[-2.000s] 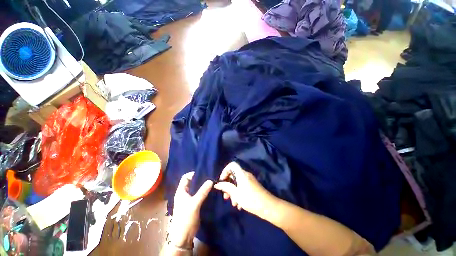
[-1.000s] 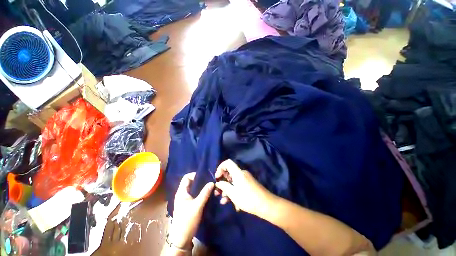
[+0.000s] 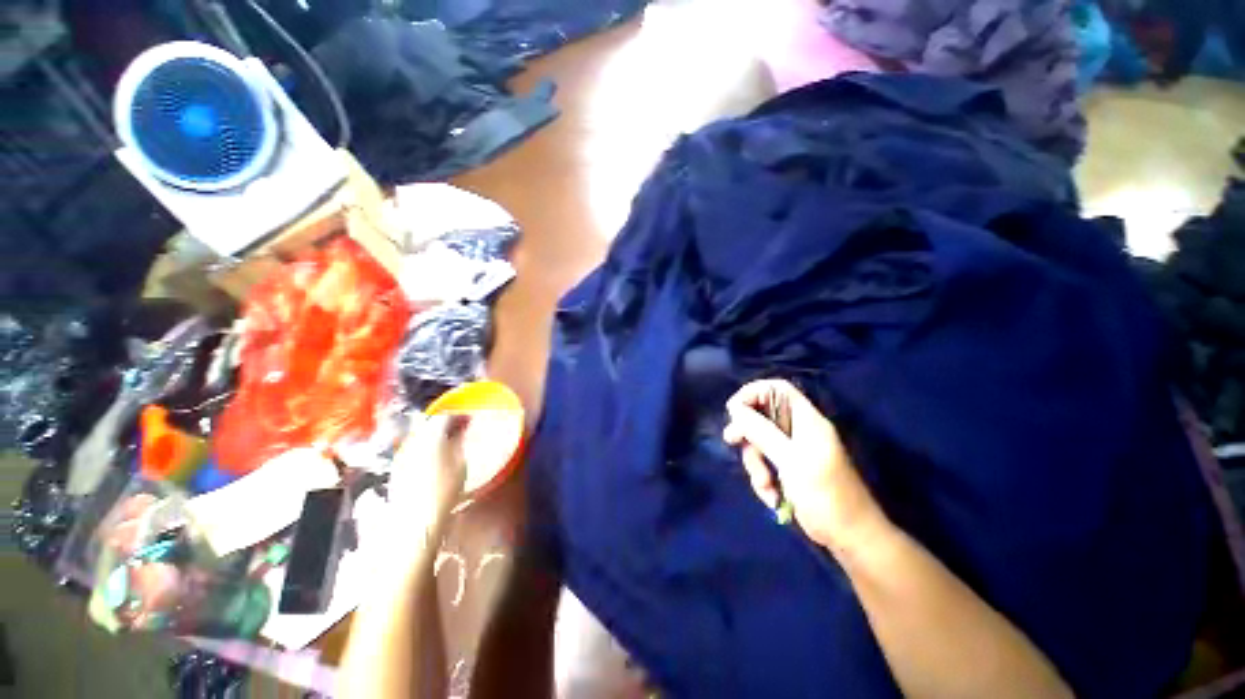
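The navy blue jacket (image 3: 1010,369) lies in a large heap in front of me, with shinier dark folds near its middle. My right hand (image 3: 796,458) is raised over it with curled fingers; a small green-yellow end, perhaps of thread snips (image 3: 782,515), shows below the fingers. No needle or thread can be made out. My left hand (image 3: 426,471) is at the orange bowl (image 3: 500,434), its fingertips over the white inside. Whether they hold anything is hidden.
A black phone (image 3: 313,550), a red plastic bag (image 3: 314,355) and clear bags with dark contents (image 3: 445,341) lie left of the bowl. A fan (image 3: 198,120) stands behind. Purple-grey cloth (image 3: 1004,48) is at the far end.
My left hand has let go of the jacket and moved left to the bowl. My right hand has come away from the cloth. The view has turned left.
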